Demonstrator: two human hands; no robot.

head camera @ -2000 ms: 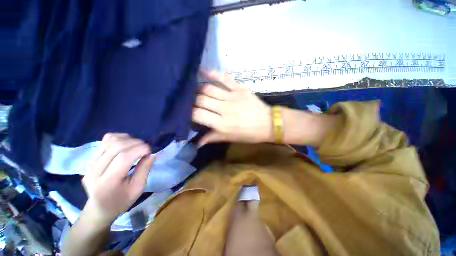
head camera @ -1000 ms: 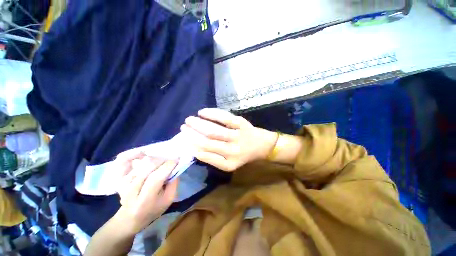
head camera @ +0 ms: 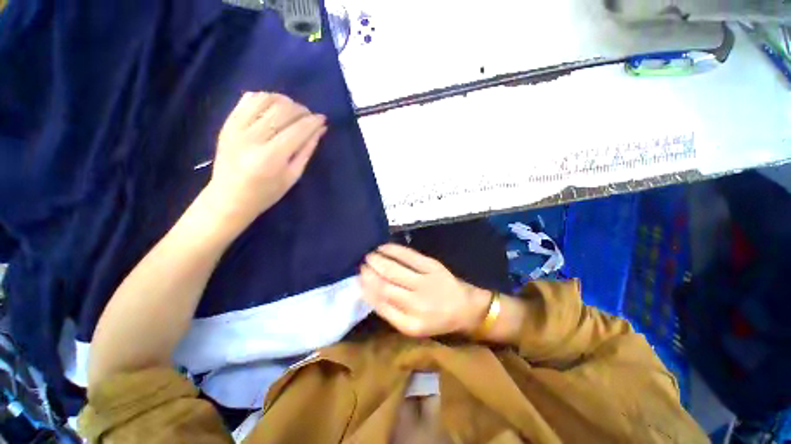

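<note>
A navy garment panel lies over the left part of the table and hangs down to the lap. A pale band runs along its near edge. My left hand lies on top of the navy cloth, fingers bent and close together; whether it grips a fold cannot be told. My right hand holds the near right corner, where the navy cloth meets the pale band.
A white machine table has a chipped front edge and a ruler tape. A ribbed grey knob is at the top. A green-blue tool lies in the slot. Blue cloth and pale scraps are below the table.
My left hand has left the pale band and moved up onto the navy cloth. My right hand has moved slightly down and right. The cloth is flatter, its right edge straight.
</note>
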